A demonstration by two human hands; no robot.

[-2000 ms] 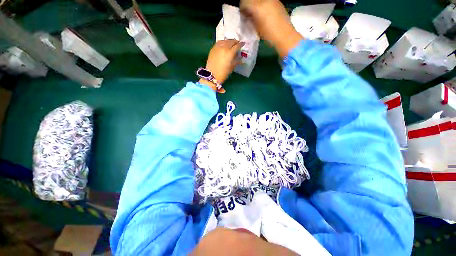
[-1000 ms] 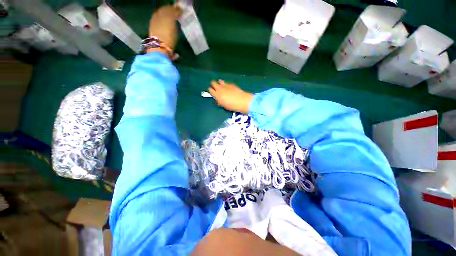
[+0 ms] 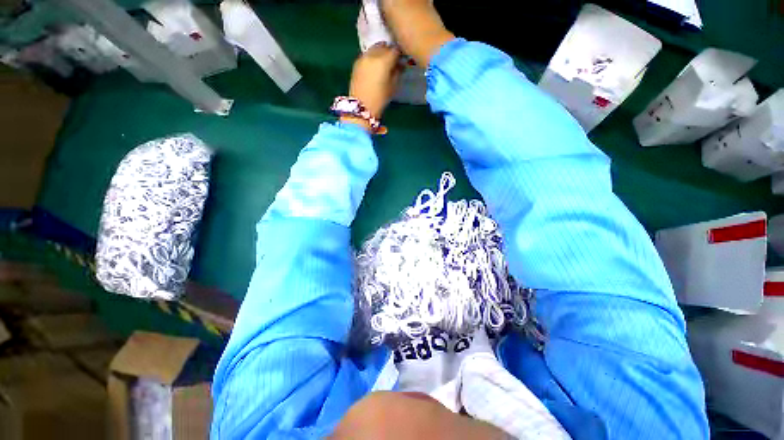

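Note:
My left hand point(image 3: 376, 79) is at the top centre with its fingers on a white retail box point(image 3: 371, 26). My right hand point(image 3: 414, 26) is right beside it, partly cut off by the top edge, and covers much of the box. Whether a cable is in my right hand is hidden. A tangled pile of coiled white cables point(image 3: 430, 271) lies in front of my body, with one loop standing out at its top.
A full clear bag of cables point(image 3: 156, 219) lies at left. More white boxes point(image 3: 599, 64) stand along the far side. Larger white cartons with red stripes point(image 3: 718, 258) are at right. A grey metal bar point(image 3: 146, 60) is upper left. An open brown carton point(image 3: 155, 357) is lower left.
My left hand has moved right from a box at upper left. My right hand has moved from above the pile up to the top edge, and both hands are now together at a box.

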